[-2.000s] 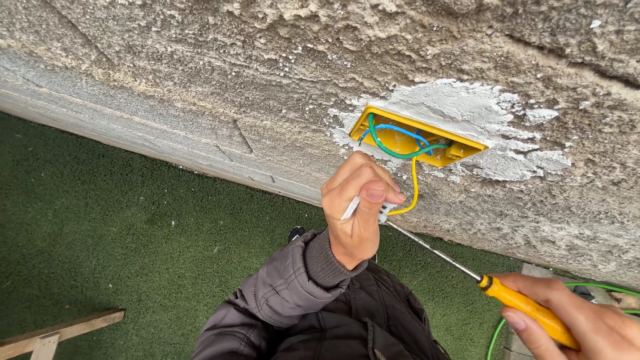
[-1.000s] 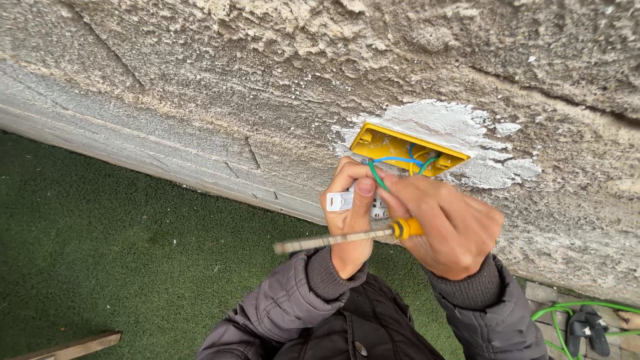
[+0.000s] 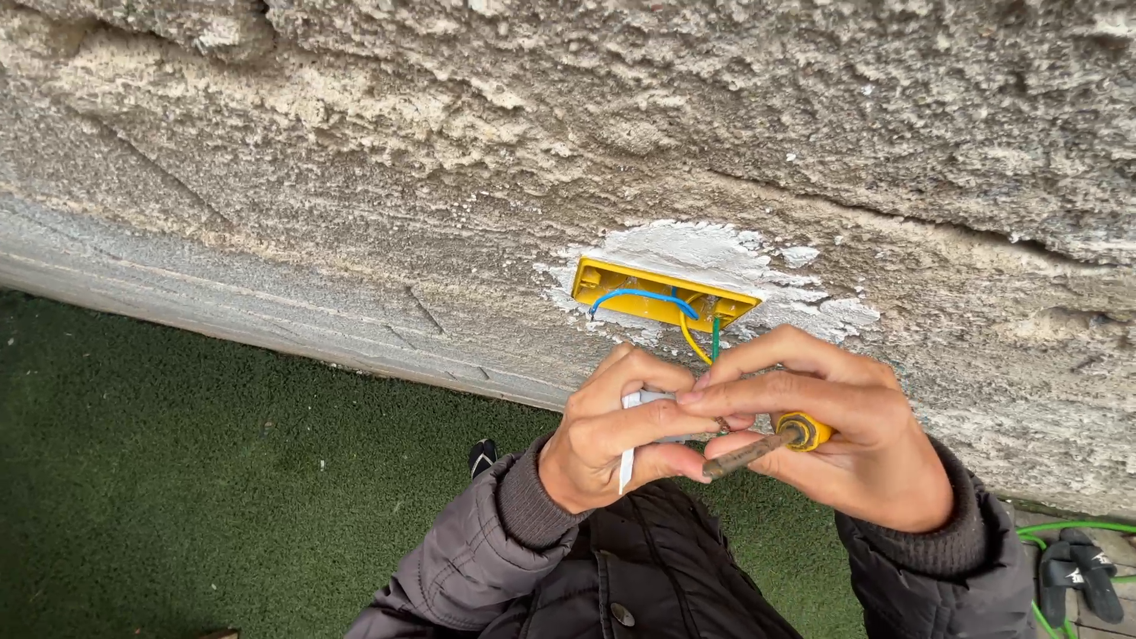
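A yellow plastic electrical box (image 3: 657, 277) sits recessed in the rough wall, ringed by white plaster. From it come a blue wire (image 3: 643, 293), a yellow wire (image 3: 694, 341) and a green wire (image 3: 716, 337); the last two run down to my hands. Below the box, my left hand (image 3: 612, 426) grips a white electrical switch or socket module (image 3: 628, 444), largely covered by the fingers. My right hand (image 3: 825, 417) holds a screwdriver (image 3: 754, 451) by its yellow handle, shaft pointing left, while its fingertips meet the left hand's at the module. The exact wire contact is hidden.
The rough masonry wall (image 3: 355, 195) fills the upper view. Green artificial turf (image 3: 222, 470) lies at its foot. At the lower right, black slide sandals (image 3: 1076, 577) rest on paving beside a green hose or cable (image 3: 1038, 532). A shoe tip (image 3: 482, 455) shows beside my left sleeve.
My right hand has come from the lower right up to my left hand, still with the screwdriver. The green wire, earlier curved across the box, now runs down to my fingers.
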